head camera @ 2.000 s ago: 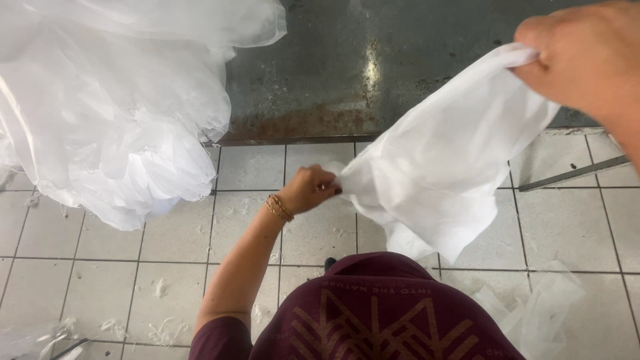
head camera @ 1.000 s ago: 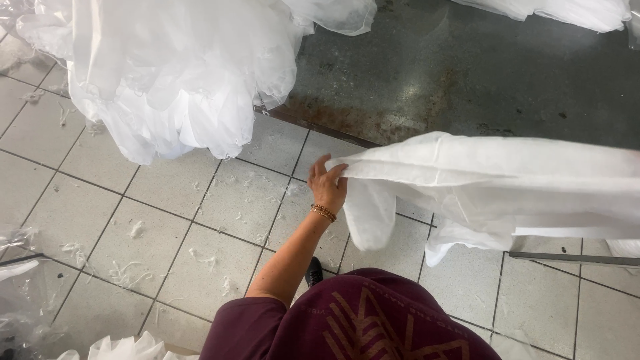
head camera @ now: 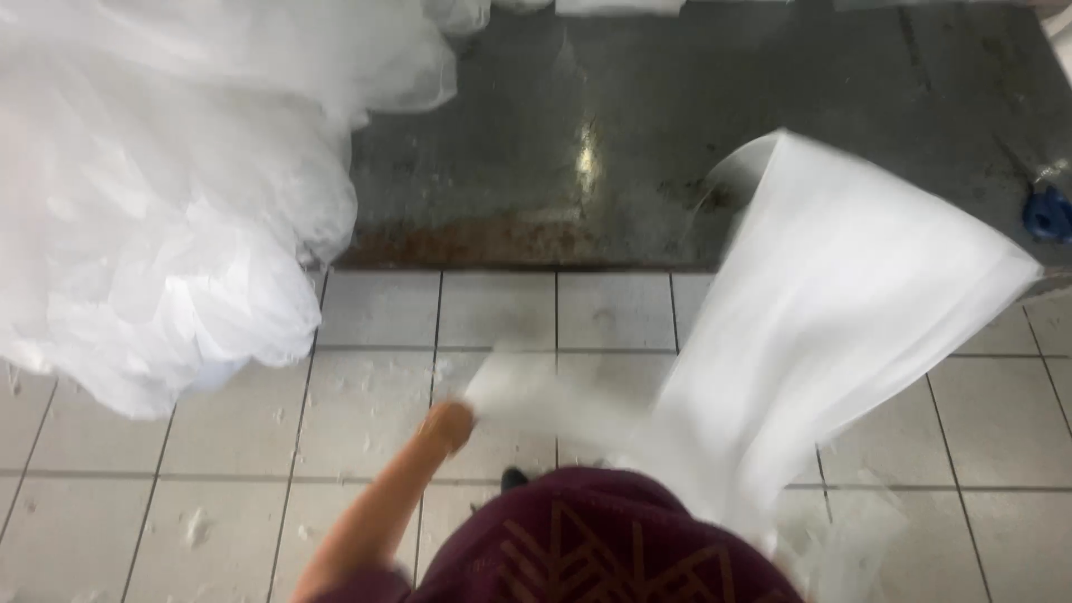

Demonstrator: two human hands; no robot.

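Observation:
My left hand [head camera: 450, 425], blurred, is closed on the end of a thin white fabric piece [head camera: 829, 276]. From there the fabric runs right, low over the floor, then fans up over the table's front edge in a broad folded sheet. My right hand cannot be made out; the frame's lower right shows only fabric and my dark red shirt. To the left, a large heap of white sheer fabric [head camera: 193, 251] hangs over the table's edge.
A dark metal table [head camera: 519, 142] with a rusty front edge stands ahead. On its right lies a blue object [head camera: 1047, 214]. More white material lies along the far edge. Lint and scraps dot the tiled floor [head camera: 368, 410], and translucent scraps [head camera: 863, 528] lie at lower right.
The fabric, stretched out to the right a second ago, now fans upward from near my body. My left hand has moved lower and still holds its end. My right hand, seen in the oldest frame, is out of sight.

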